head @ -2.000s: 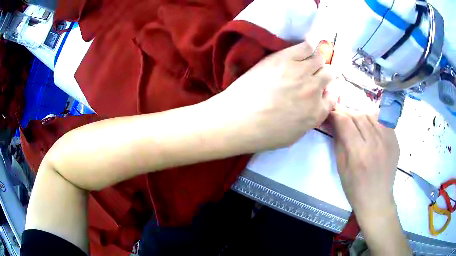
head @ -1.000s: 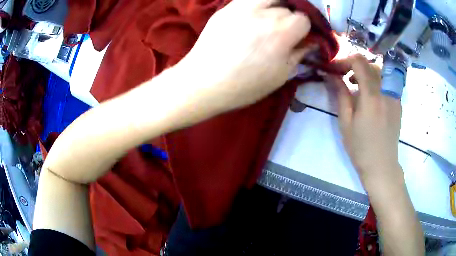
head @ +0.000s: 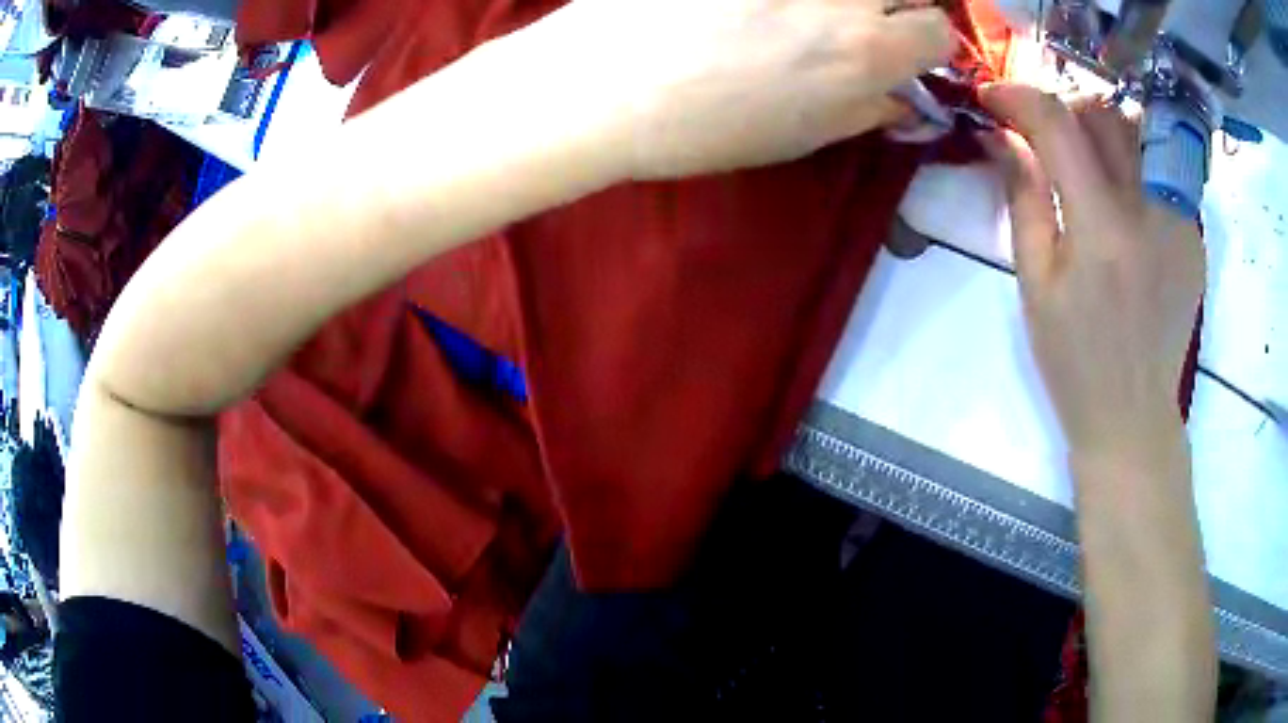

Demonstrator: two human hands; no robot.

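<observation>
The rust-red cloth (head: 678,353) hangs from my hands over the table's front edge and onto my lap. My left hand (head: 805,85) is closed on the cloth's gathered edge at the upper right. My right hand (head: 1088,212) pinches the same edge between thumb and fingers, just to the right of my left hand. A small white piece (head: 925,110) shows in the fold between the hands. The brightly lit needle area (head: 1081,64) of the sewing machine lies just beyond my fingers, partly hidden by them.
The white table (head: 961,346) has a grey ruler strip (head: 932,487) along its edge. A blue-grey block (head: 1177,148) stands beside the needle area. A dark red bundle (head: 106,226) lies at the left. Blue plastic (head: 473,356) shows between cloth folds.
My hands have lifted and turned the cloth edge near the needle; a white piece now shows in it. The view has shifted, and the scissors at the right have left it.
</observation>
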